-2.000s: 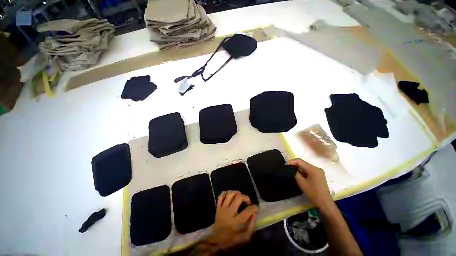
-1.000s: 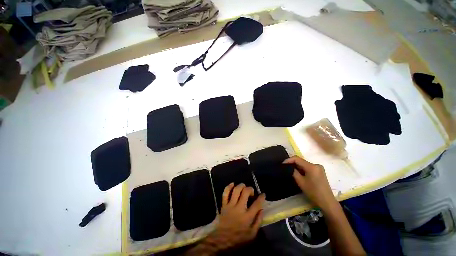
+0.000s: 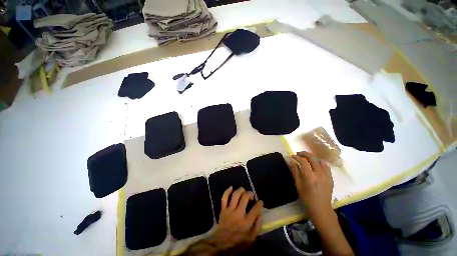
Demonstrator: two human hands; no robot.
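Several black panels [image 3: 146,218] lie side by side in a front row on the gluing board [image 3: 150,172]. My left hand [image 3: 239,215] rests with spread fingers on the lower part of the third panel [image 3: 225,180]. My right hand [image 3: 311,179] lies at the right edge of the rightmost panel [image 3: 272,180], fingertips on or beside that edge; whether it grips anything is hidden. Behind the row stand black panel stacks [image 3: 216,124]. The glue bottle [image 3: 320,142] lies just behind my right hand, its nozzle pointing to the near right.
A black irregular pile [image 3: 362,122] lies at right, a small black strip [image 3: 87,222] at left. A black pouch with strap [image 3: 242,41] and beige-grey fabric stacks [image 3: 179,20] are at the back. A white bucket [image 3: 304,236] stands below the near edge.
My right fingers, earlier pinching at the upper right part of the rightmost panel, have moved to its right edge, and the panel now lies flat. My left hand stays on the third panel.
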